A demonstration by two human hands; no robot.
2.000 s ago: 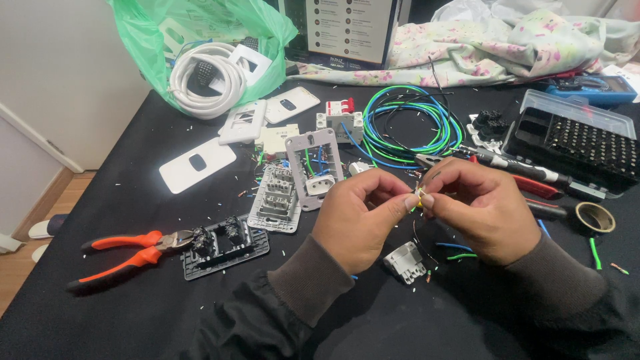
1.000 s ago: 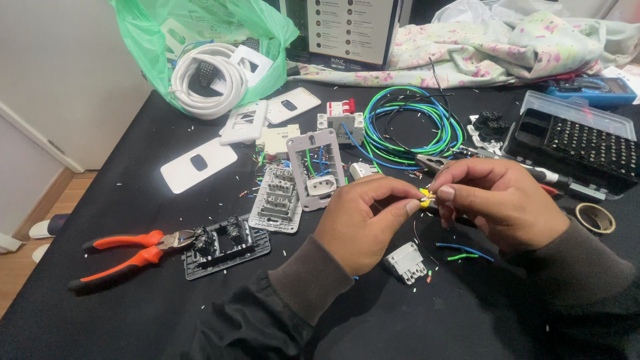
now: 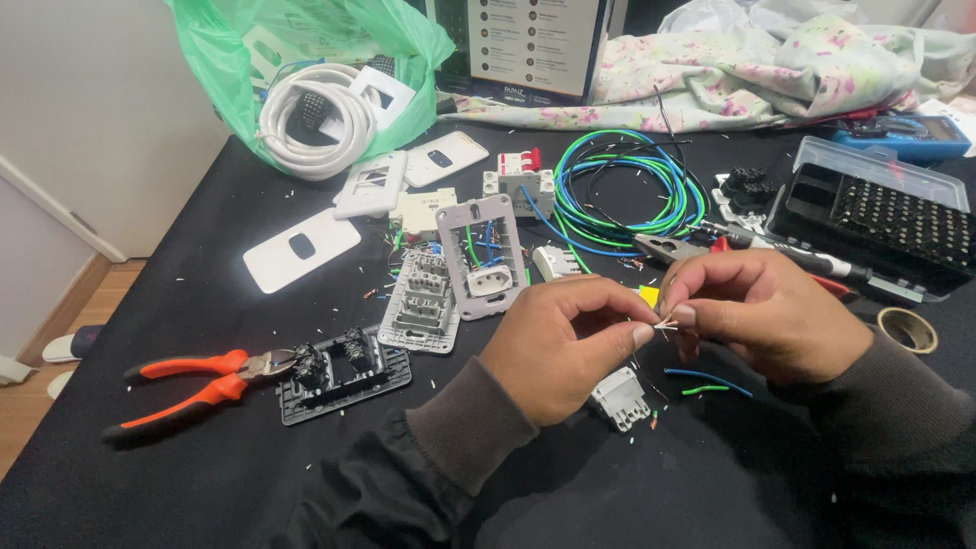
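Note:
My left hand (image 3: 576, 343) pinches some thin pale strands (image 3: 666, 325) between thumb and forefinger. Close beside it, my right hand (image 3: 747, 313) has its thumb and forefinger on the other side of the same strands. A bright yellow piece (image 3: 649, 296) shows behind the fingertips; what it belongs to is hidden. Below the hands lies a light grey electrical module (image 3: 621, 398), with short blue (image 3: 709, 374) and green (image 3: 705, 390) wire pieces to its right. Combination pliers (image 3: 671, 248) lie just behind my right hand.
Orange-handled cutters (image 3: 198, 385) touch a black socket frame (image 3: 347, 381) at the left. Grey mounting frames (image 3: 482, 255), a circuit breaker (image 3: 520, 183), coiled wires (image 3: 564, 194) and white cover plates (image 3: 301, 248) lie behind. At right are a bit case (image 3: 877, 213), a screwdriver (image 3: 816, 263) and a tape roll (image 3: 907, 330).
Both hands stay close together at nearly the same place, while the fingers have shifted. The yellow piece, between the fingertips earlier, now shows behind them, with pale strands in front.

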